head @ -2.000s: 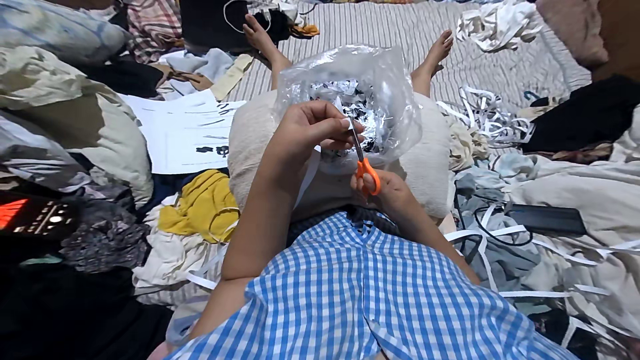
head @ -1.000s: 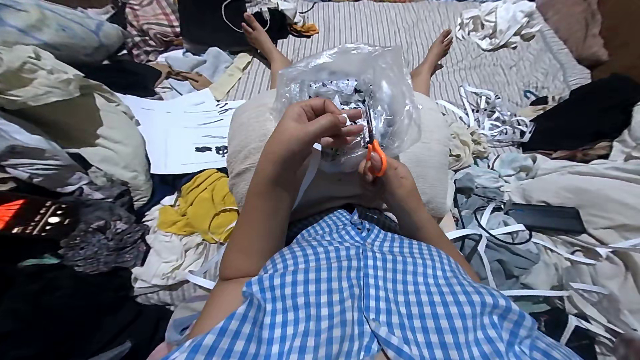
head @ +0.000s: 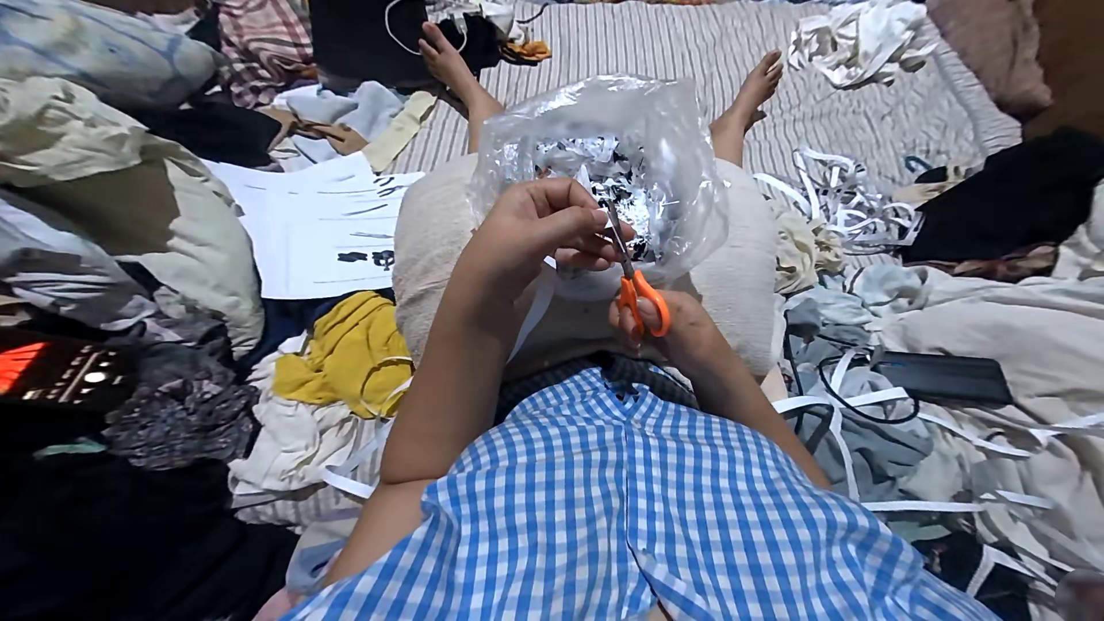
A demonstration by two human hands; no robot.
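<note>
My left hand [head: 561,226] pinches the end of a white paper strip [head: 535,312], which hangs down below the fingers. Orange-handled scissors [head: 632,289] are held in my right hand [head: 668,323], their blades pointing up at the left fingertips where the strip's end is. Whether the blades touch the strip is too small to tell. Behind both hands, a clear plastic bag [head: 690,164] stands open on a cream cushion [head: 742,241] across my legs. Small white and dark cut pieces [head: 634,207] lie inside the bag.
Sheets of paper with dark marks [head: 319,228] lie left of the cushion, near a yellow cloth [head: 349,358]. At the right are a tangle of white strips [head: 841,194], a black rectangular device [head: 944,377] with a cable, and more strips over piled clothes. Striped bedding [head: 638,43] lies beyond.
The scissors, which leaned more upright a second ago, now tilt left, with their blades closer to my left fingertips. My left hand stays over the bag.
</note>
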